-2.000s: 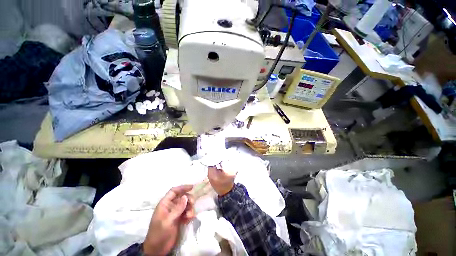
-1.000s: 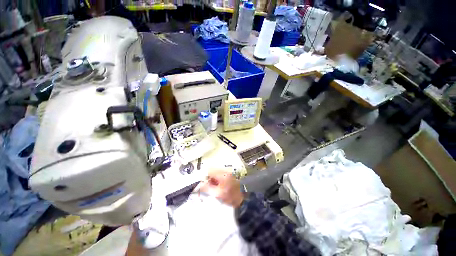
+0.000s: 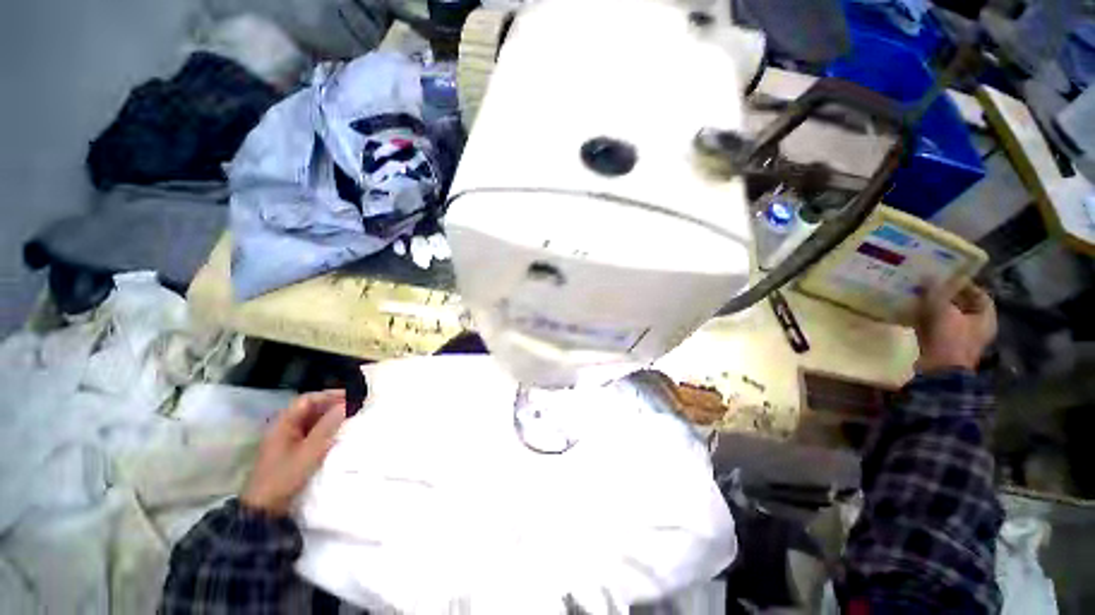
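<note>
A white cloth (image 3: 516, 505) lies spread in front of and under the cream JUKI sewing machine head (image 3: 600, 228). My left hand (image 3: 294, 447) holds the cloth's left edge, fingers bent at its rim. My right hand (image 3: 955, 330) is at the lower right edge of the cream control panel (image 3: 883, 264), its fingertips touching or just over the panel's front. It holds nothing that I can see. The needle area is hidden by the head and the bright cloth.
A grey-blue plastic bag (image 3: 294, 198) and small white pieces (image 3: 423, 250) are left of the head. A slim black tool (image 3: 788, 322) lies by the panel. White cloth is heaped at left (image 3: 108, 445), and some shows at the lower right. A blue bin (image 3: 919, 120) stands behind.
The view has swung back left and closer to the machine head. My right hand has moved from the cloth beside the machine to the control panel. My left hand now shows at the cloth's left edge.
</note>
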